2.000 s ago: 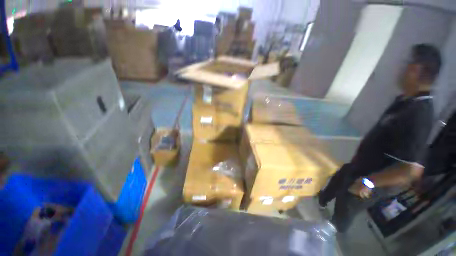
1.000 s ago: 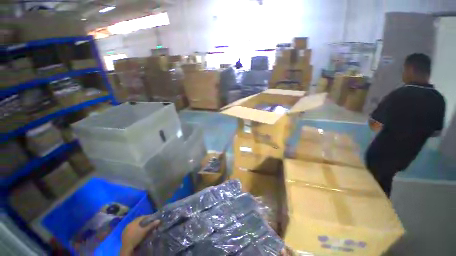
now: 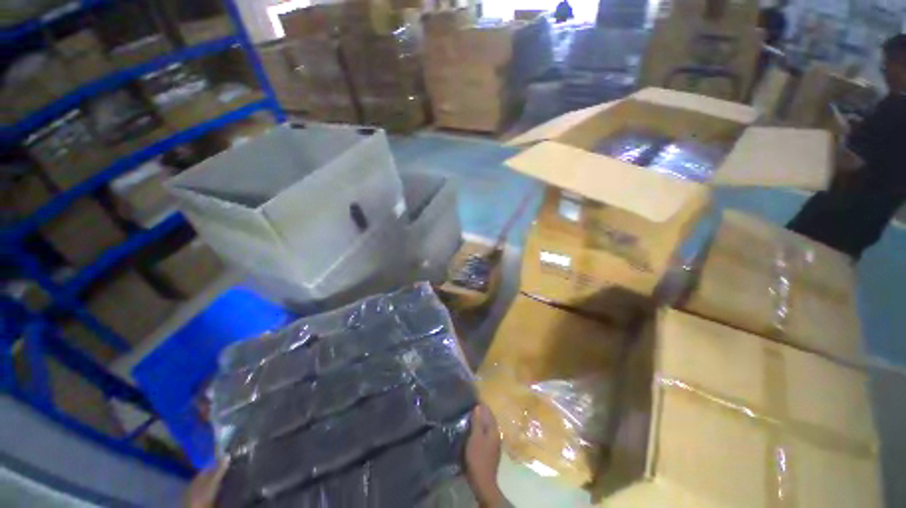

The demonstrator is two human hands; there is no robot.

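Observation:
A wrapped bundle [image 3: 348, 402], dark grey-black rows under shiny clear plastic, is held in front of me at the bottom centre. My left hand [image 3: 206, 486] is at its lower left edge, mostly cut off by the picture's edge. My right hand [image 3: 483, 458] grips its right edge, thumb and fingers partly showing. An open carton [image 3: 616, 233] with flaps up stands ahead to the right, beyond the bundle, with shiny wrapped packs [image 3: 666, 156] inside.
Grey totes [image 3: 298, 213] are stacked ahead left, beside blue racking [image 3: 149, 233]. A blue bin [image 3: 204, 347] is behind the bundle. Closed cartons [image 3: 765, 417] stand right, a carton with loose plastic [image 3: 551, 382] lies below the open one. A person [image 3: 874, 164] is at the right edge.
The view has turned down and moved closer to the open carton and totes. The bundle is now lower left of centre with both hands on it. The person has shifted toward the right edge.

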